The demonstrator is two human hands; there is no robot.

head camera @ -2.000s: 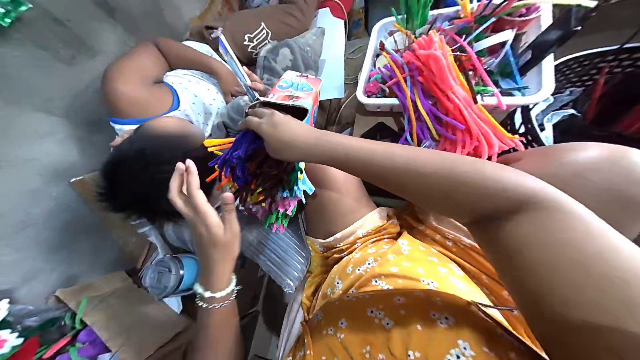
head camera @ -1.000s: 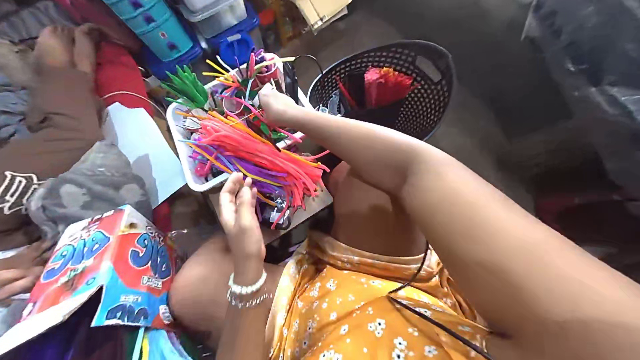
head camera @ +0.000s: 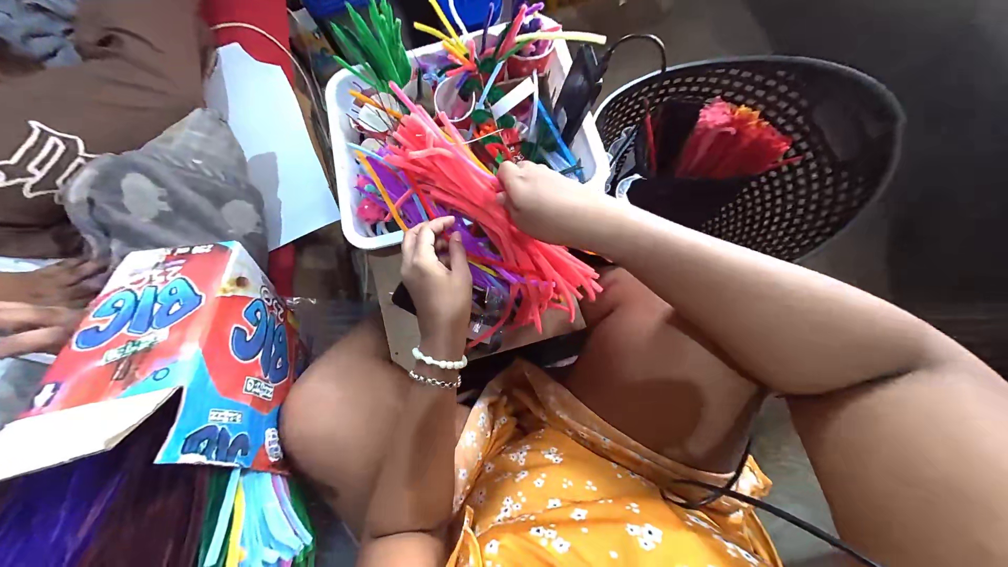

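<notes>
A thick bundle of coral-pink pipe cleaners (head camera: 465, 185) lies across a white plastic tray (head camera: 342, 157), its ends hanging over the near edge. My right hand (head camera: 543, 201) pinches the right side of this bundle with its fingertips. At the bundle's left, my left hand (head camera: 437, 264) is raised with bent fingers apart, close to purple pipe cleaners (head camera: 405, 197); nothing shows in its grasp. Green pipe cleaners (head camera: 374, 43) stand at the tray's back left. Small cups (head camera: 454, 102) and black-handled tools (head camera: 579, 83) are also in the tray.
An open cardboard box (head camera: 150, 315) with more pipe cleaners (head camera: 272, 516) sits at the left, beside another person's hand (head camera: 35, 327). A black perforated basket (head camera: 854, 150) holding a red bundle (head camera: 732, 142) stands right of the tray. White paper (head camera: 272, 150) lies left of it.
My right hand was at the cardboard box, then over the tray's back part, and is now on the coral bundle. My left hand has moved to the tray. The view has swung strongly toward the tray.
</notes>
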